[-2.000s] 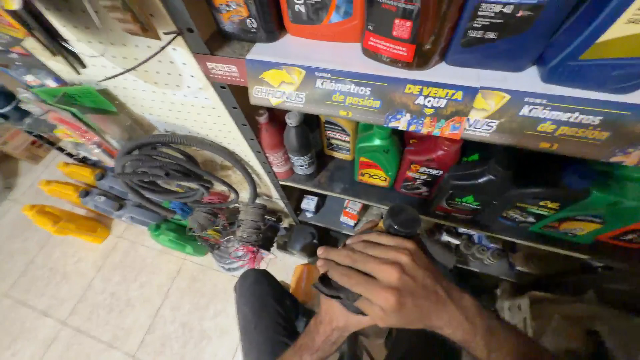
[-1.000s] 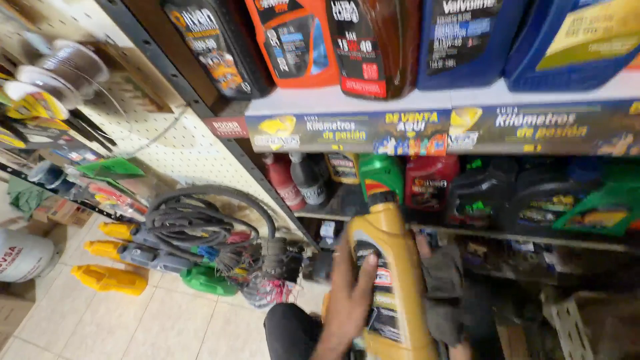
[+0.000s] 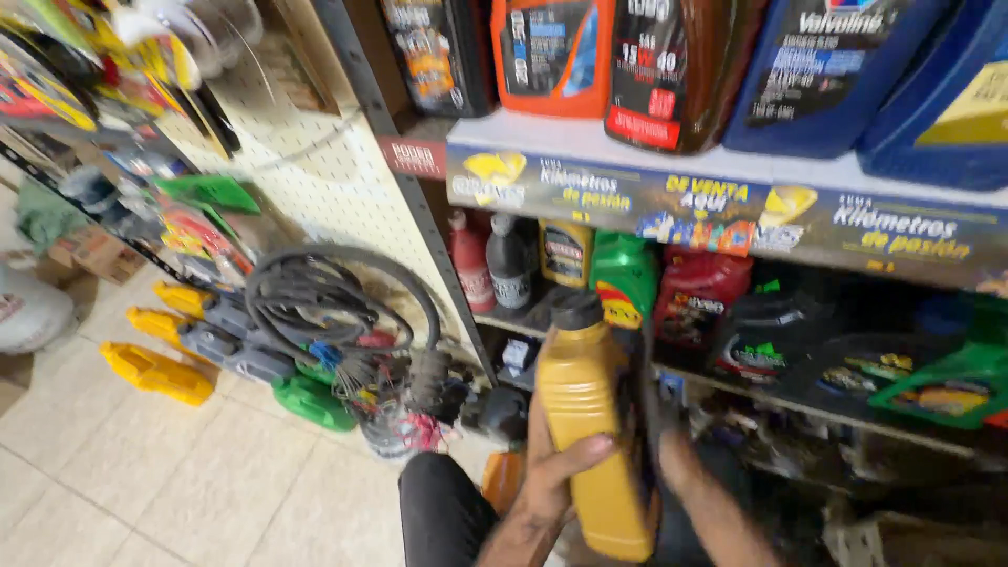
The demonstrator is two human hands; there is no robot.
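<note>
A gold plastic motor oil bottle [image 3: 591, 425] with a black cap stands nearly upright in front of my body, its narrow side toward the camera. My left hand [image 3: 555, 472] grips it from the left, thumb across its near face. Right of the bottle is my right hand [image 3: 677, 465], blurred, with a dark cloth [image 3: 650, 378] seemingly at its fingers, against or close to the bottle's far side. The bottle and blur hide most of the right fingers.
Oil bottles line the upper shelf [image 3: 551, 130] and the lower shelf [image 3: 701, 354]. Coiled black hose [image 3: 339, 291] and a bundle of wires lie at left by the pegboard [image 3: 315, 189]. Yellow bottles [image 3: 153, 374], grey ones and a green bottle [image 3: 315, 402] rest on the tiled floor.
Two seconds ago my hands were together, one over the other; one second ago the gold bottle was in my left hand with its label showing. It has since turned, and its narrow side now faces the camera.
</note>
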